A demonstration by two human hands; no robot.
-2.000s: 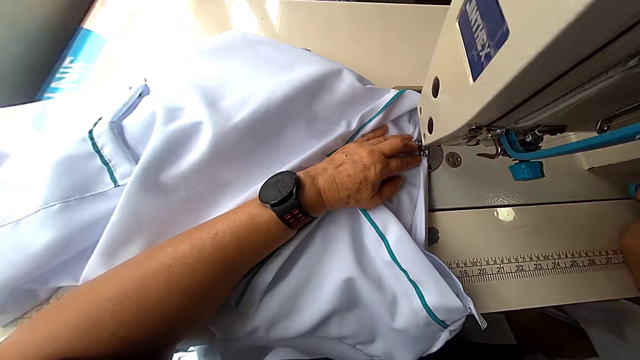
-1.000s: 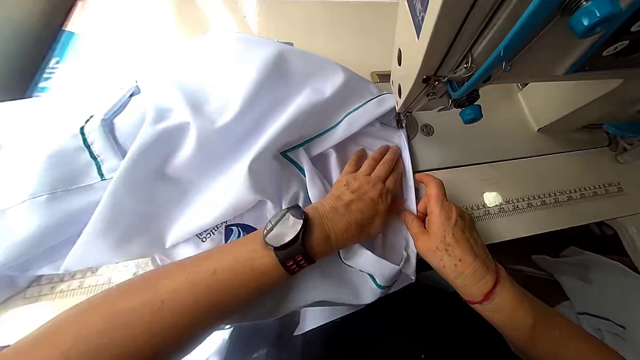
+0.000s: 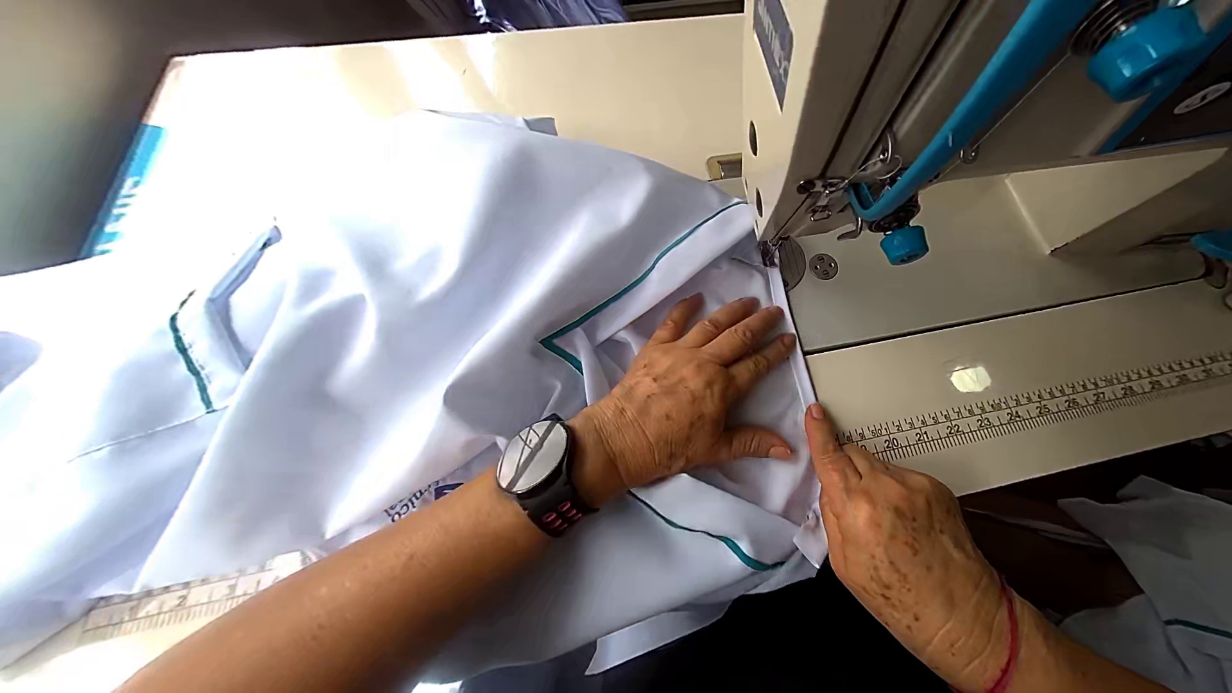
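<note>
A white garment (image 3: 385, 289) with green piping is spread under the head of a sewing machine (image 3: 818, 115). My left hand (image 3: 698, 395), with a black watch at the wrist, lies flat on the fabric, its fingers spread near the hem. At the garment's right edge, my right hand (image 3: 890, 529) touches the narrow folded hem (image 3: 797, 356) with its index finger; whether the other fingers hold cloth underneath is hidden. The hem runs up to the presser foot (image 3: 768, 252), where the needle is too small to make out.
A printed ruler (image 3: 1011, 414) runs along the table's front part, right of my right hand. Blue thread guard (image 3: 962, 115) and tension knobs (image 3: 905, 244) stick out from the machine. More white cloth with green piping (image 3: 1145, 568) lies at the lower right, below the table edge.
My right hand, at most partly in view at the right edge two seconds ago, has come to the hem. My left hand has moved away from the presser foot and spread its fingers.
</note>
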